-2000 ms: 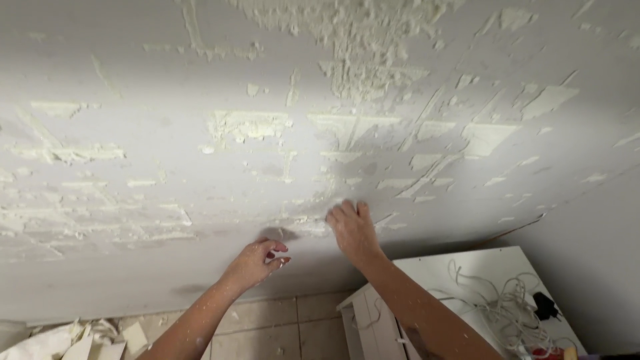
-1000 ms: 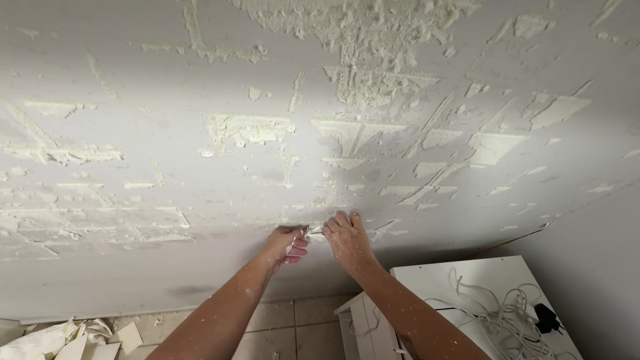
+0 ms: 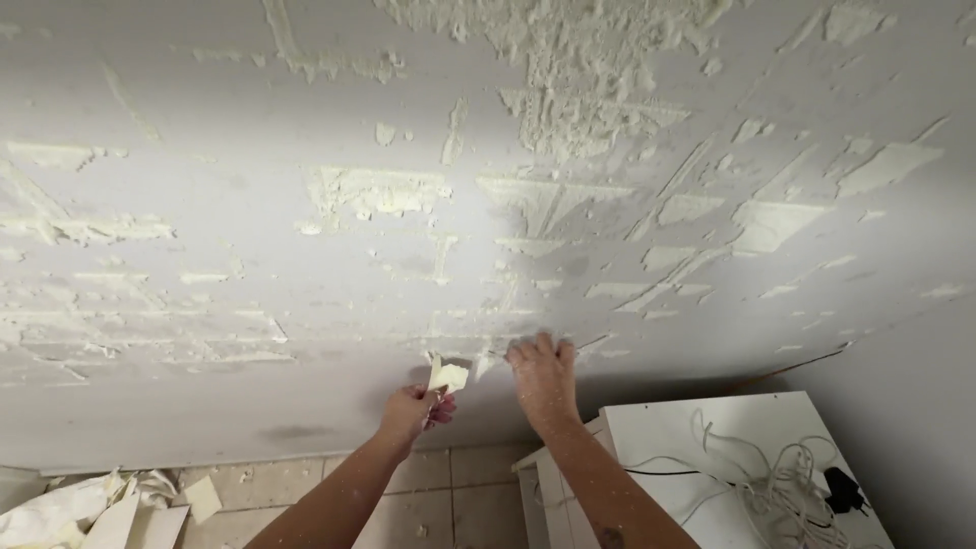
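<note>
Low in front of the wall [image 3: 229, 412], my left hand [image 3: 419, 412] pinches a torn, pale yellow flake [image 3: 448, 375] between thumb and fingers. To its right, my right hand [image 3: 545, 377] touches the wall with bent fingertips, beside a small pale residue patch [image 3: 484, 360]; whether it grips anything cannot be told. Raised cream-coloured adhesive residue [image 3: 595, 84] covers much of the wall above both hands, in ridges, flat patches and a rough mass at the top. White specks dot both forearms.
A white cabinet [image 3: 640, 427] stands at the lower right, with tangled cables [image 3: 785, 480] and a black plug [image 3: 842, 490] on top. Torn sheets and flat scraps [image 3: 69, 507] lie in a pile at the lower left. Crumbs are scattered on the tiled floor [image 3: 415, 503].
The pale flake now shows in my left hand, which has moved away from my right hand since one second ago. My right hand remains at the wall.
</note>
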